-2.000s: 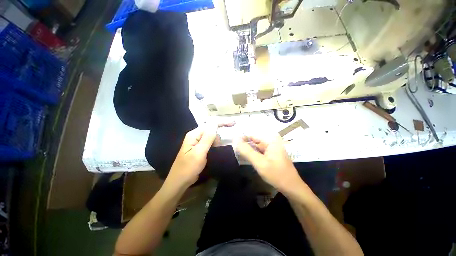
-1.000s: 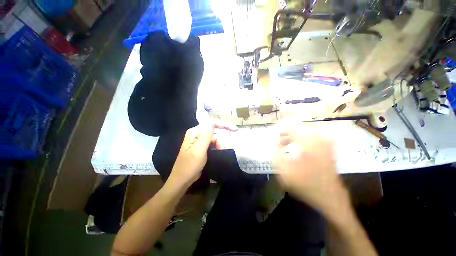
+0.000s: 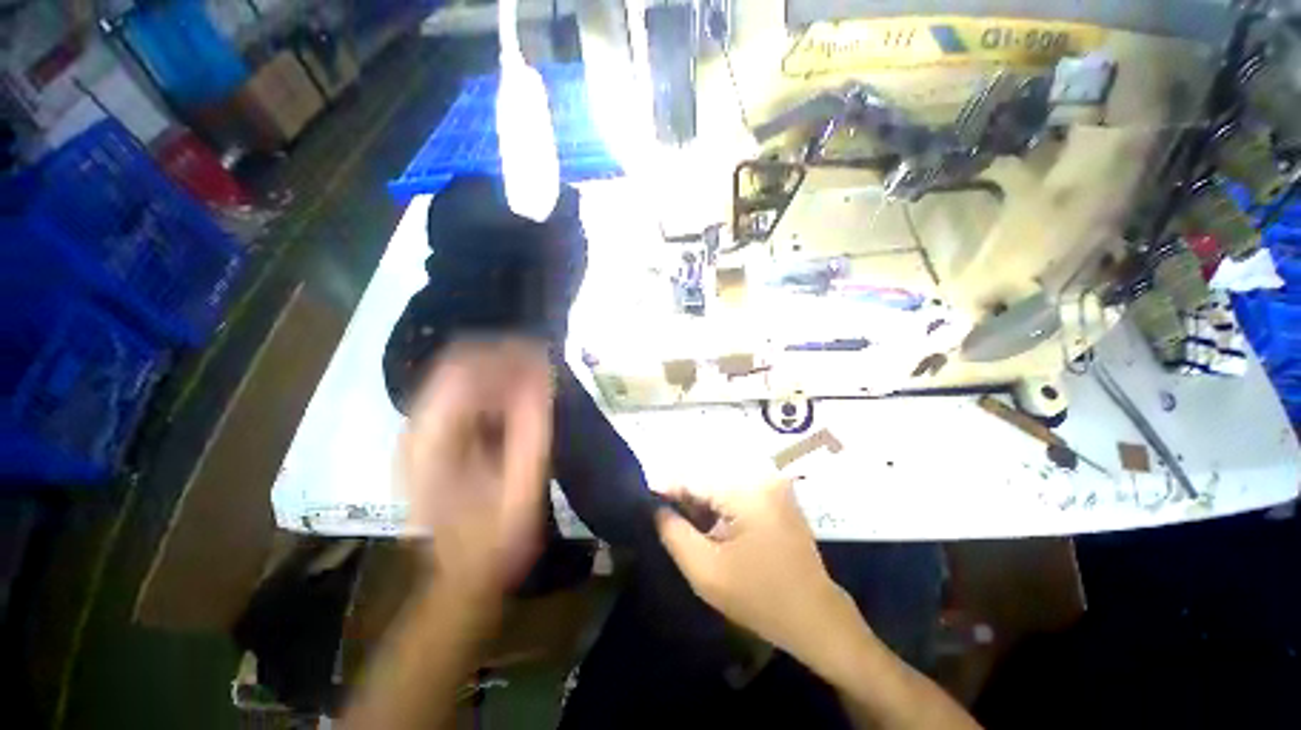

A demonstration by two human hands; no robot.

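A black fabric pile (image 3: 492, 264) lies on the left of the white table. A black fabric piece (image 3: 602, 464) runs from the pile down over the table's front edge. My right hand (image 3: 742, 549) grips its edge in front of the machine. My left hand (image 3: 478, 442) is blurred over the lower part of the pile; its fingertips and any hold on cloth cannot be made out. The cream coverstitch machine (image 3: 856, 364) stands behind, its presser foot and needles (image 3: 689, 278) in bright glare.
A lit lamp tube (image 3: 528, 143) hangs above the pile. Blue crates (image 3: 129, 257) stand at left, another (image 3: 485, 121) behind the table. A brown-handled tool (image 3: 1020, 421), tweezers (image 3: 1141, 428) and an L-shaped card scrap (image 3: 809, 448) lie on the table.
My left hand has moved left and up onto the pile. My right hand has come back to the cloth at the table's front edge. The view has tilted up, showing more of the machine.
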